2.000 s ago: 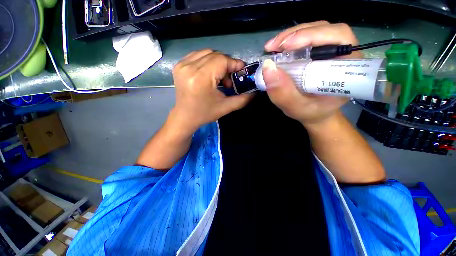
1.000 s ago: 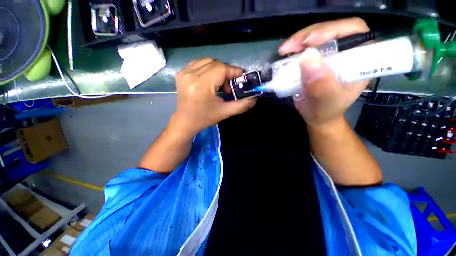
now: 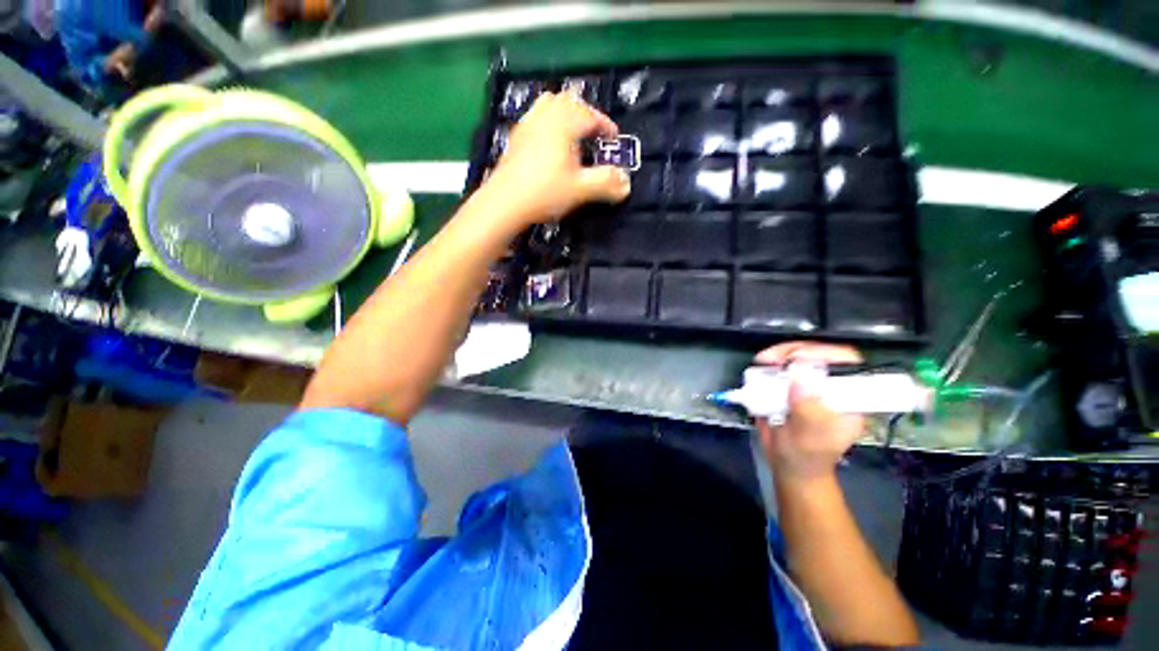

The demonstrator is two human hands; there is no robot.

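My left hand (image 3: 559,159) is over the left part of the black blister tray (image 3: 775,333). It holds a small black housing with a silvery outline (image 3: 618,153) between thumb and fingers, above the tray's pockets. Other housings sit in the tray's left pockets, one at the front (image 3: 547,290); some are partly hidden by my hand and arm. My right hand (image 3: 813,426) holds the dispensing syringe (image 3: 877,392) level at the bench's front edge, its blue needle tip pointing left and its green adapter at the right.
A lime-green desk fan (image 3: 261,216) stands at left. White wiping paper (image 3: 493,347) lies at the bench edge below the tray. A black controller (image 3: 1093,318) with a red display stands at right, with thin tweezers (image 3: 969,341) nearby. A black parts rack (image 3: 1017,547) is low at right.
The view has lifted to show the whole tray. My left hand has moved forward and left over the tray with a housing. The syringe is away from the housing, still in my right hand.
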